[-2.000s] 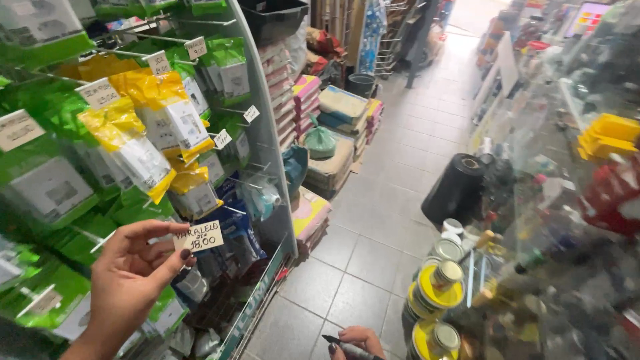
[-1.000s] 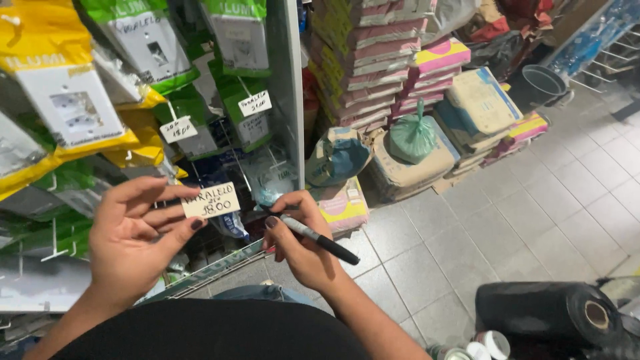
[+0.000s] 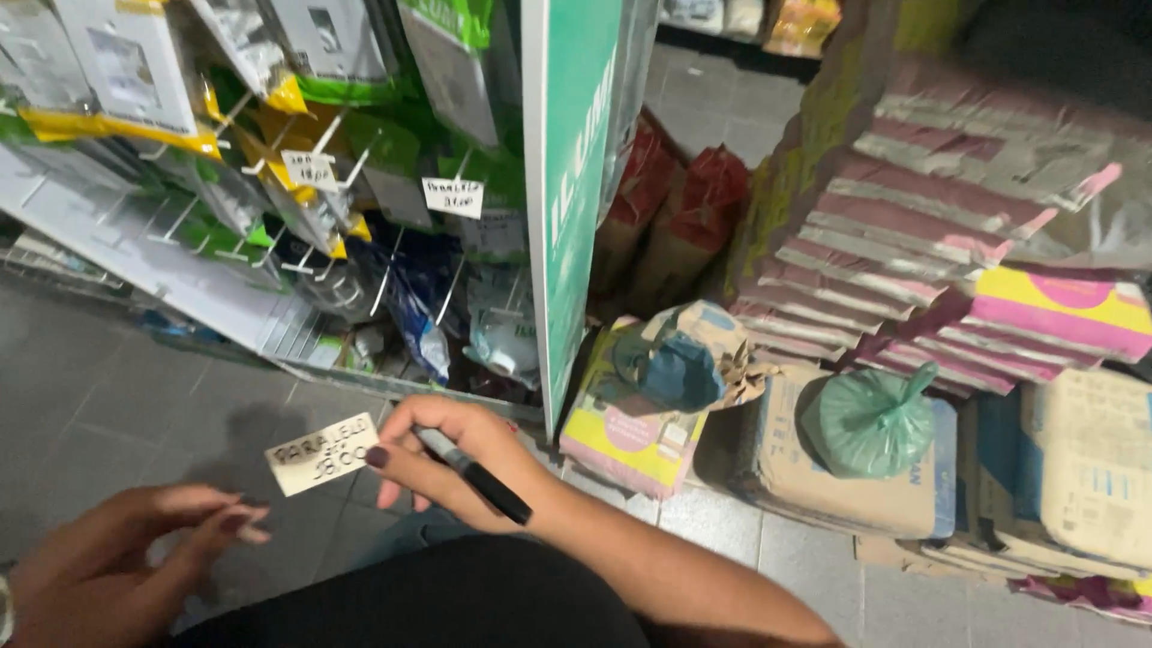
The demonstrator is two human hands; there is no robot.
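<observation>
A small cream paper price tag (image 3: 322, 453) with handwriting on it is pinched between the thumb and fingers of my right hand (image 3: 468, 459). The same hand also holds a black and grey marker pen (image 3: 477, 477), lying across the palm side with its black end toward the wrist. My left hand (image 3: 153, 549) is at the lower left, a short way from the tag, slightly blurred. Its fingertips are close together and nothing is plainly seen between them. Above both hands, two other handwritten tags, one on the left (image 3: 310, 169) and one on the right (image 3: 453, 197), hang on the rack's hooks.
A display rack with a green side panel (image 3: 576, 180) holds packaged electrical plates (image 3: 135, 67) on wire hooks. To its right stand stacked pink paper sacks (image 3: 864, 234), an open paper sack (image 3: 688, 360), and a green tied plastic bag (image 3: 873, 421) on a beige sack (image 3: 846, 481).
The tag has passed from my left hand to my right, which still holds the marker. My left hand has let go and is lower left. The view has turned down toward the rack's base.
</observation>
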